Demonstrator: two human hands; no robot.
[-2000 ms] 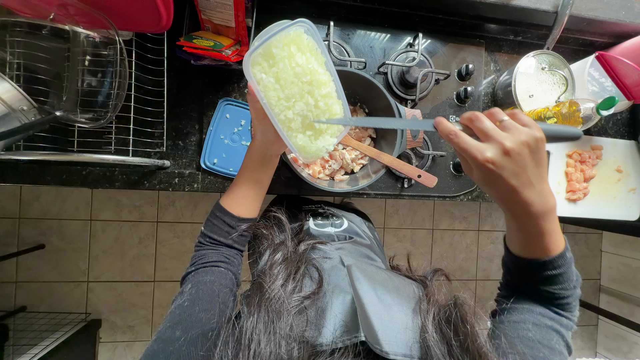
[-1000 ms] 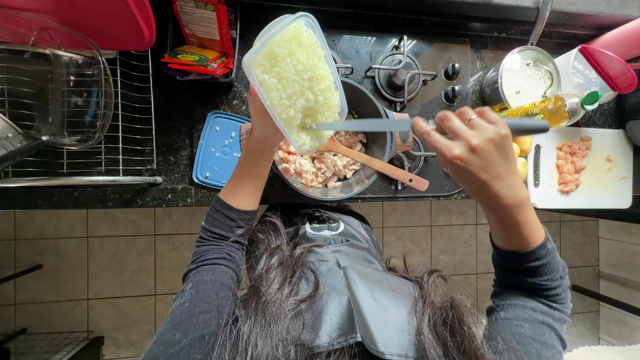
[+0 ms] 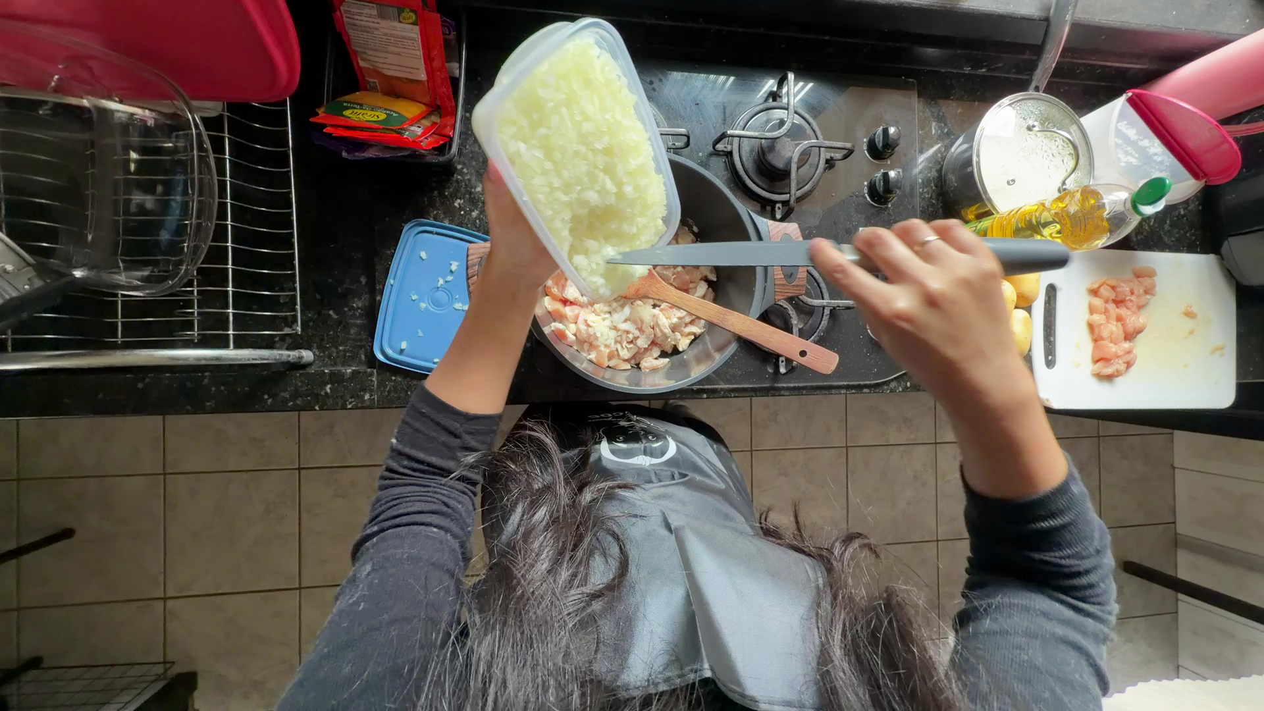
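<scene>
My left hand (image 3: 518,242) grips a clear plastic container (image 3: 664,173) of chopped onion (image 3: 578,138), tilted over a grey pot (image 3: 726,197) on the cooktop. In my right hand (image 3: 923,296) is a knife with a grey handle (image 3: 1027,256); its blade (image 3: 711,254) points left, the tip at the onion by the container's lower edge. Diced meat (image 3: 632,331) lies in the pot, and a wooden spoon (image 3: 760,331) rests across the pot's rim, its head partly hidden by the container. A blue lid (image 3: 425,331) with onion bits lies left of the pot.
On the right are a white cutting board (image 3: 1185,380) with diced meat (image 3: 1118,321), an oil bottle (image 3: 1081,219), a lidded pan (image 3: 1027,153) and potatoes (image 3: 1020,331). A wire dish rack (image 3: 257,237) holds a glass dish on the left. Red packets (image 3: 395,59) stand behind the blue lid. Burner grates (image 3: 785,148) flank the pot.
The view has shifted somewhat. Both hands keep hold of the container and the knife, with the blade tip still at the onion. No other plain change.
</scene>
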